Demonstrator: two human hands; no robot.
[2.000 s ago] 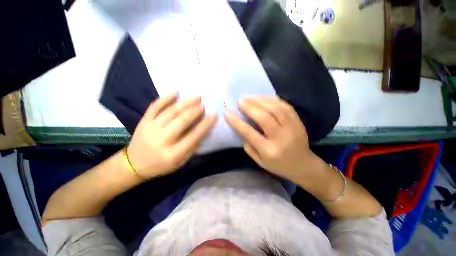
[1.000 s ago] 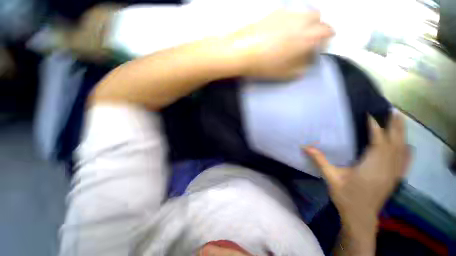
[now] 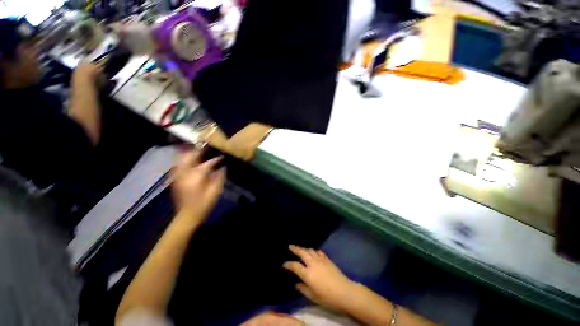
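Observation:
Dark cloth (image 3: 254,255) lies over the lap, below the table's green edge; its outline is lost in shadow. My left hand (image 3: 197,184) is at the upper left of this cloth, beside a stack of pale grey and dark pieces (image 3: 127,204). It is blurred, with fingers partly bent, and whether it grips a cloth edge cannot be told. My right hand (image 3: 318,277) lies on or just over the dark cloth with fingers apart, gripping nothing visible. The panel with the white backing cannot be made out.
A black panel (image 3: 280,70) hangs over the white table's (image 3: 381,153) left end. The sewing machine head (image 3: 547,114) stands at right. A purple fan-like object (image 3: 187,38) and another person's arm (image 3: 86,99) are at upper left. Orange-yellow material (image 3: 420,71) lies at the back.
The view has swung left. My hands have left the white-backed panel; my left hand is now out by the stack and my right hand over the lap cloth.

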